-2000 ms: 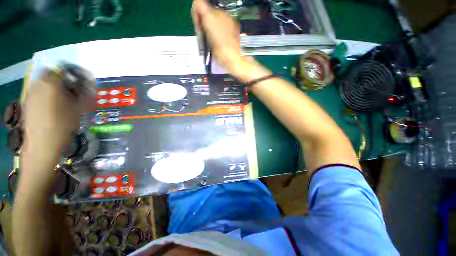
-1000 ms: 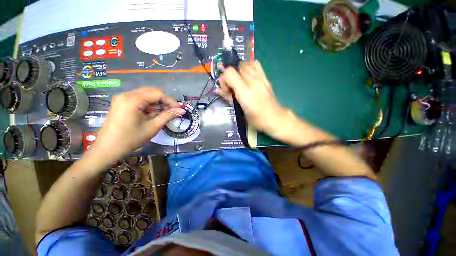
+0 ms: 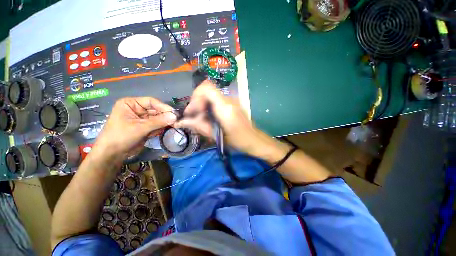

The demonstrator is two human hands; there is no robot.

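A green ring PCB (image 3: 218,65) lies on the printed cardboard sheet (image 3: 150,85), with a black lead running up from its left side. A silvery-grey cylinder (image 3: 175,140) with a round centre stands at the sheet's near edge. My left hand (image 3: 137,122) is just up-left of it, fingertips pinched on thin lead wires. My right hand (image 3: 212,117) touches or nearly touches the left fingertips above the cylinder. It holds the black soldering iron (image 3: 219,140), slanting down towards me; its tip is not clear. The right hand is slightly blurred.
Several more cylinders (image 3: 59,116) stand at the left of the sheet. A carton (image 3: 159,187) below the bench edge holds rows of them. A gold-red round pot (image 3: 325,12), a black fan (image 3: 388,27) and a small round part with wires (image 3: 425,84) are at the right.
My right hand has moved down and left to my left fingertips. The green ring, partly hidden before, now shows fully. The view has shifted slightly.
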